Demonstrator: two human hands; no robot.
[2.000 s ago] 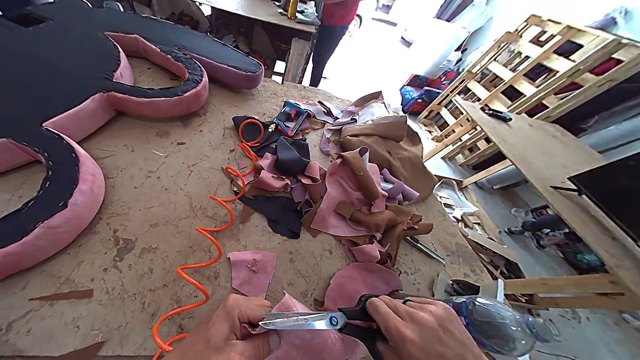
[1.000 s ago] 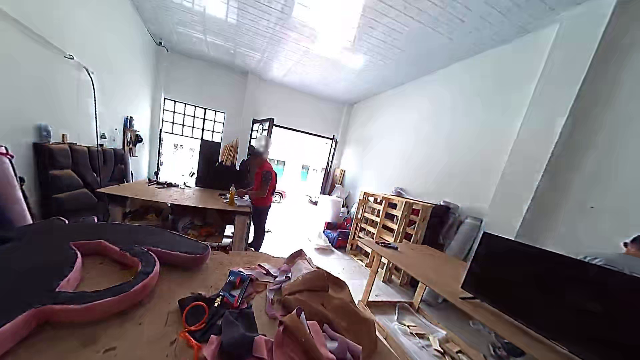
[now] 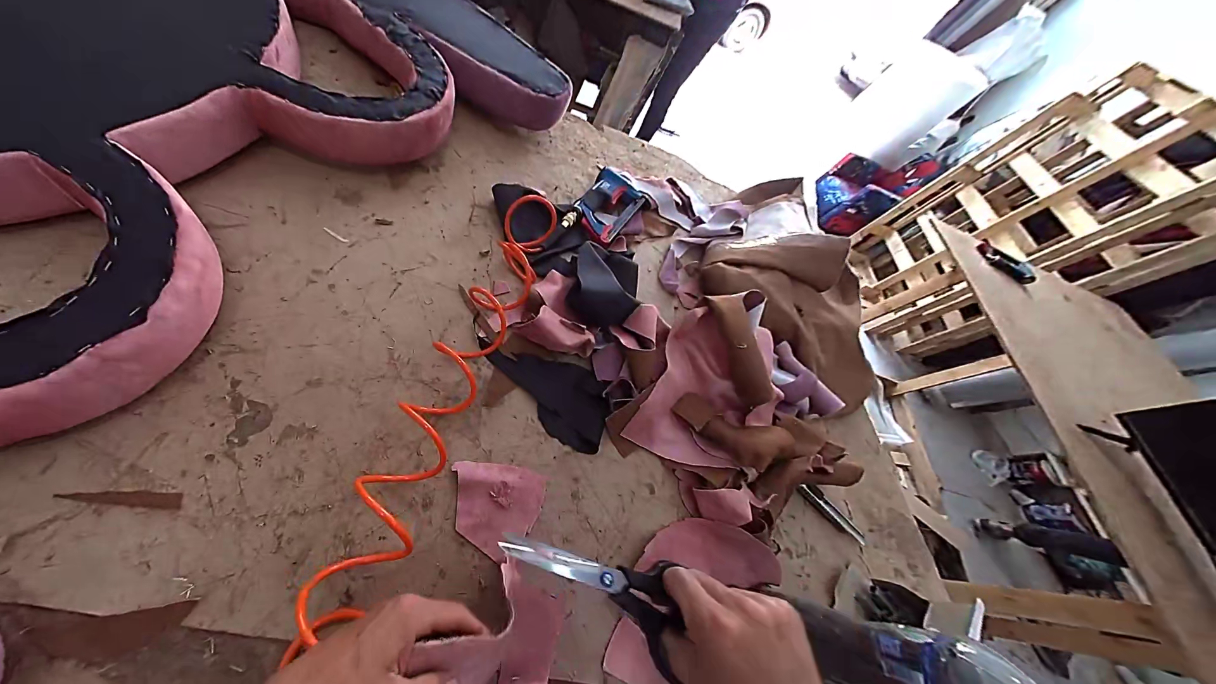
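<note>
My right hand [image 3: 736, 632] holds black-handled scissors [image 3: 608, 578] at the bottom centre, their blades together and pointing left over a pink fabric piece [image 3: 532, 613]. My left hand [image 3: 404, 638] grips a folded part of pink fabric just left of that piece. Another pink scrap [image 3: 499, 499] lies flat beyond the blade tips. A rounded pink piece [image 3: 712, 551] rests partly behind the scissors and my right hand. Beside my left hand, an orange coiled air hose [image 3: 442, 408] runs up to a blue and red pneumatic stapler [image 3: 613, 204].
A pile of brown, pink and black scraps [image 3: 750, 370] covers the worktable's right half. Upper left lies a large black and pink upholstered shape [image 3: 195, 275]. A clear plastic bottle [image 3: 912, 655] is right of my right hand. Wooden pallets [image 3: 1035, 199] stand beyond; a person's legs [image 3: 689, 62] show at the top.
The view rose to the room, then came back down to the table. Against the oldest frame, my left hand is further left of the scissors, and the pink fabric lies differently between the hands.
</note>
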